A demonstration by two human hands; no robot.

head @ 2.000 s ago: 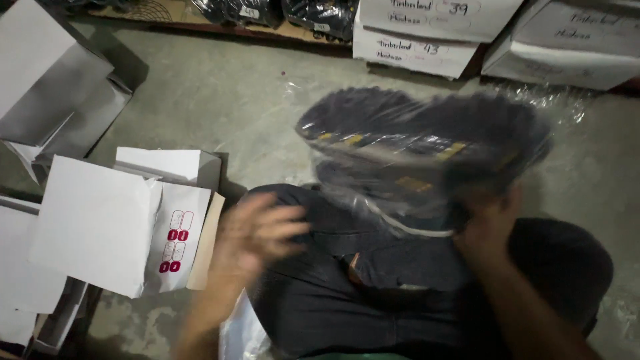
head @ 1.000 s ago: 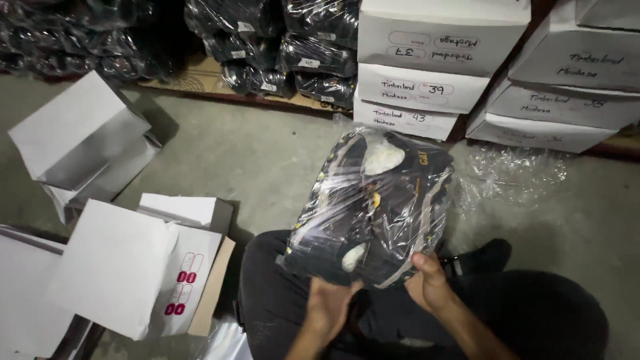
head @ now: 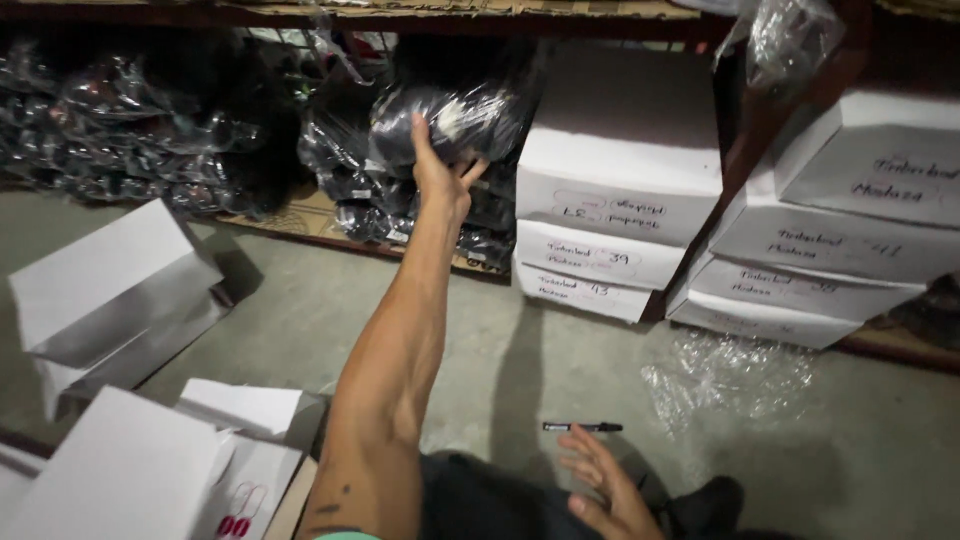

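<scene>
My left hand [head: 444,169] reaches far forward and holds a plastic-wrapped pair of dark shoes [head: 461,120] at the shelf, thumb on top and the other fingers partly hidden. The pair rests on or just above a stack of similar wrapped shoes [head: 367,191]. Low at the right, my right hand [head: 604,484] is empty, its fingers spread just below a black marker pen [head: 583,427] that lies on the concrete floor.
Stacked white shoe boxes [head: 619,180] with handwriting stand right of the shoes, with more boxes [head: 847,225] beyond. Crumpled clear plastic [head: 727,375] lies on the floor. White cardboard boxes [head: 112,300] are at the left. More wrapped shoes [head: 150,127] fill the shelf's left part.
The wrapped shoes, held over my lap in both hands a second ago, are now at the shelf stack in my left hand. My right hand has let go. The view has shifted toward the shelf.
</scene>
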